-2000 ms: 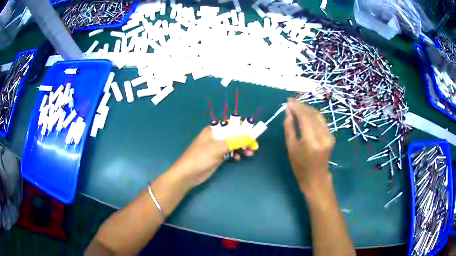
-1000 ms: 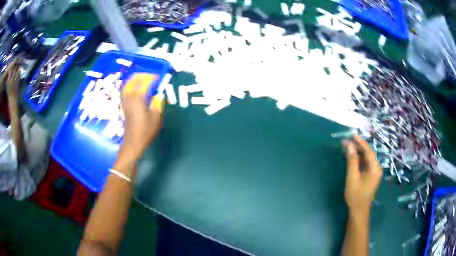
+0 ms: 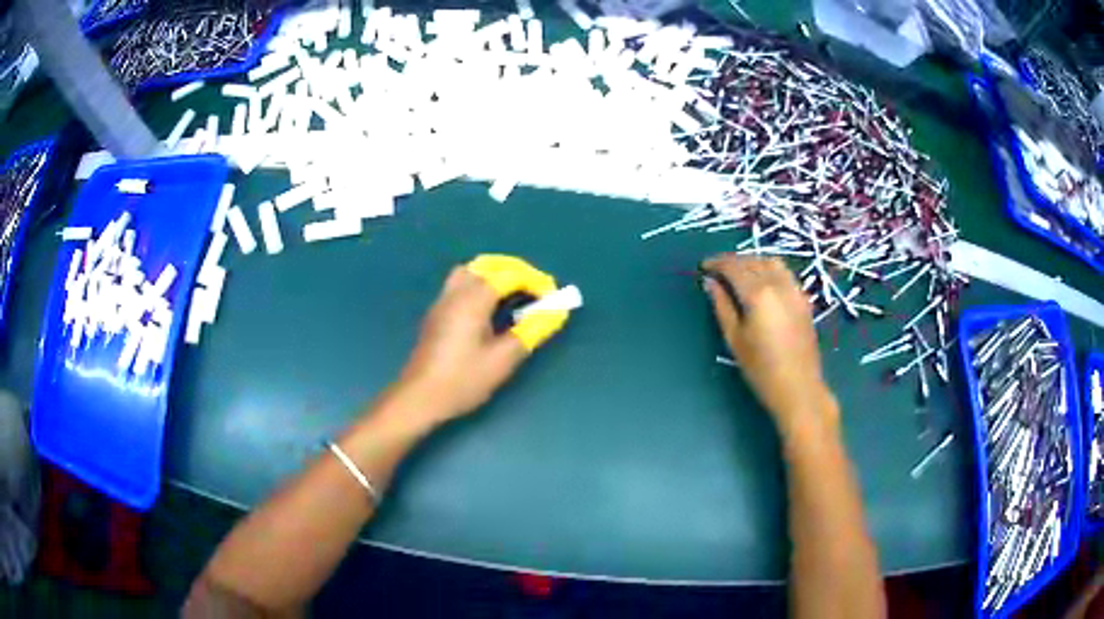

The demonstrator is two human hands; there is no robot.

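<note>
My left hand (image 3: pixel 466 345) is closed around the yellow tool (image 3: pixel 499 268) over the middle of the bench. One short white sleeve (image 3: pixel 551 302) sticks out to the right from the tool, beside a dark spot. My right hand (image 3: pixel 769 327) is at the lower left edge of the rod heap (image 3: pixel 835 169), its fingers bent together. A small dark shape shows at its fingertips; whether it is a held part is unclear. The large heap of white sleeves (image 3: pixel 484 115) lies behind both hands.
A blue tray (image 3: pixel 103 417) with loose white sleeves stands at the left. A blue bin (image 3: pixel 1023 447) full of rods stands at the right. More blue bins are at the far left and right edges. Crumpled clear plastic (image 3: pixel 866 30) lies at the far right.
My left hand has moved from over the blue tray back to the bench middle, and the tool now shows one sleeve. The earlier row of sleeves with red leads is gone from it.
</note>
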